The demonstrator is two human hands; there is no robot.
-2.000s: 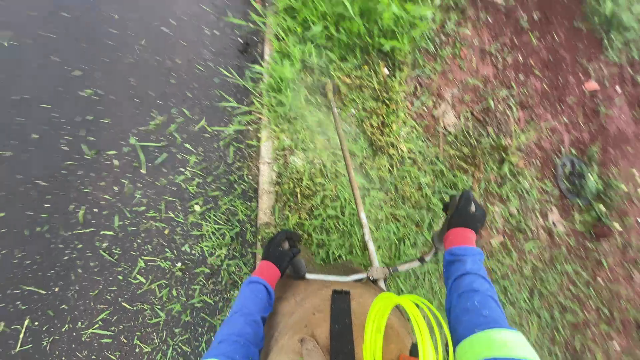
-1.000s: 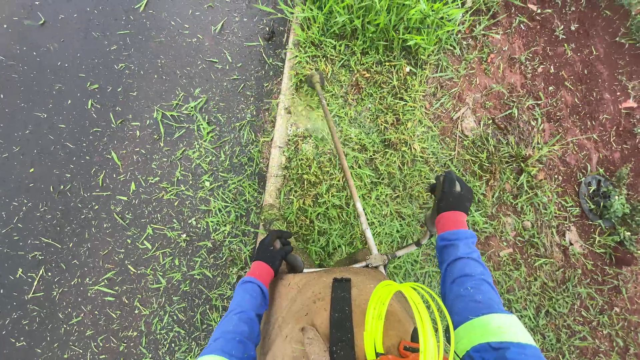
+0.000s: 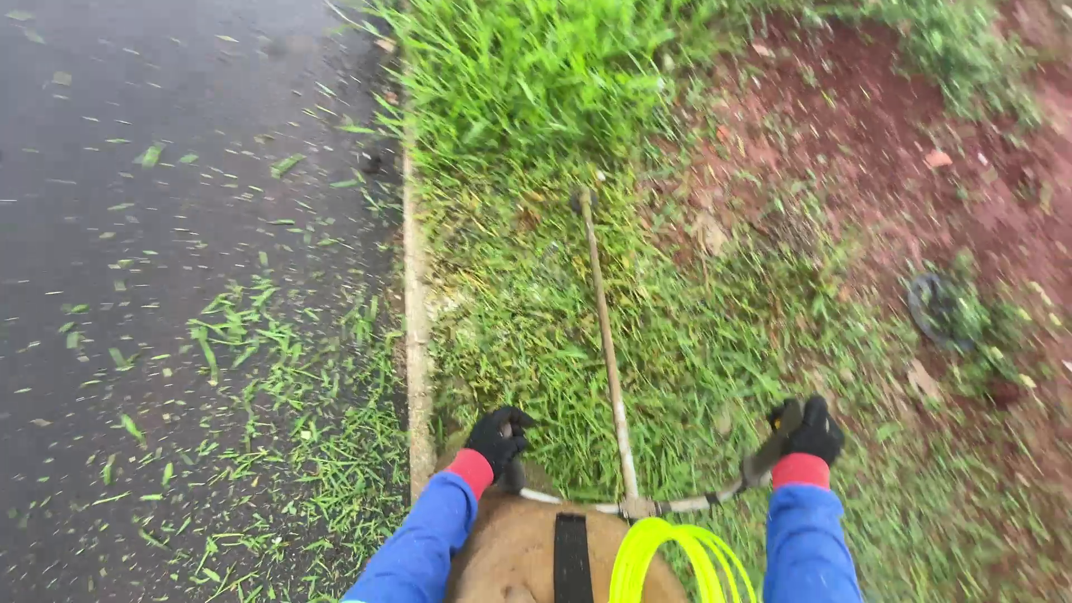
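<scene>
A brush cutter's long shaft runs forward from its handlebar over short grass. Its cutting head is at the base of taller grass. My left hand, in a black glove, grips the left end of the handlebar. On the right grip is my right hand, gloved as well. A brown apron with a black strap covers my front, and a coil of neon yellow trimmer line hangs beside the strap.
A concrete curb separates the grass from dark asphalt, which is strewn with clippings. Bare red soil lies at the upper right. A dark round object sits among weeds at the right.
The cutting head has swung right, away from the curb, compared with a second ago. Both hands have stayed on the handlebar.
</scene>
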